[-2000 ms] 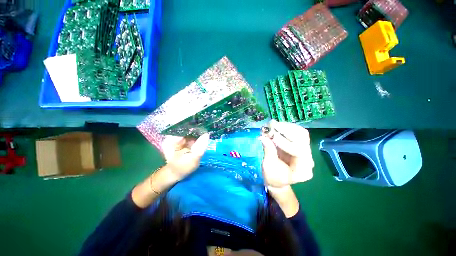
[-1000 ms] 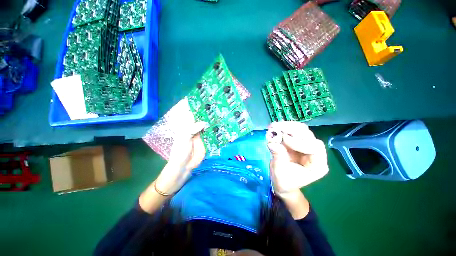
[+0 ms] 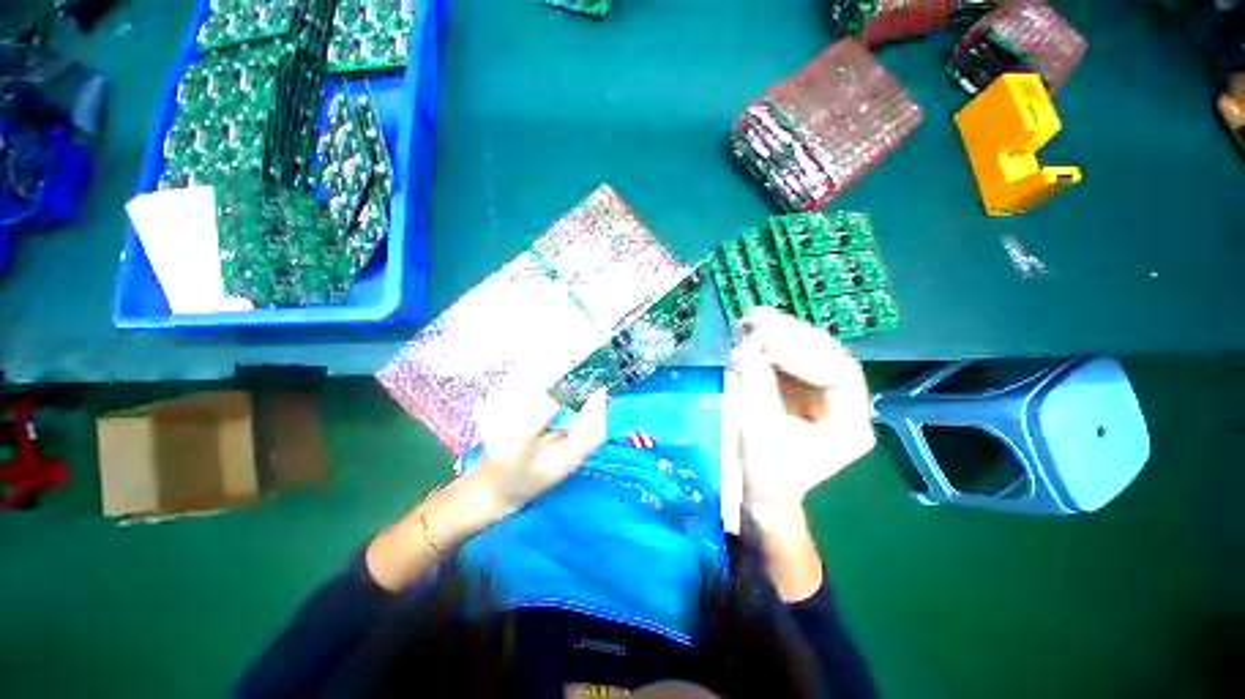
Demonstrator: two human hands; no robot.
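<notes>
My left hand (image 3: 535,444) grips the near edge of a green circuit board panel (image 3: 639,344), which is tilted steeply. Pink bubble wrap (image 3: 512,321) lies behind and beside it over the bench edge, with a green strip showing across its middle. My right hand (image 3: 799,403) is just right of the panel, thumb and fingertips pinched on a tiny dark part that is too small to make out. A pale narrow strip (image 3: 732,451) shows along the inner side of this hand. A fanned stack of green panels (image 3: 808,273) lies behind the right hand.
A wrapped bundle (image 3: 833,123) lies at back right, with more bundles beyond. A yellow tape dispenser (image 3: 1013,144) has clear scraps (image 3: 1021,257) near it. A blue tray (image 3: 410,260) of panels stands left. A cardboard box (image 3: 178,458) and a blue stool (image 3: 1085,434) are below the bench.
The panel in my left hand has gone from facing up to steeply tilted, uncovering more bubble wrap. My right hand stays pinched beside it. The view has shifted slightly.
</notes>
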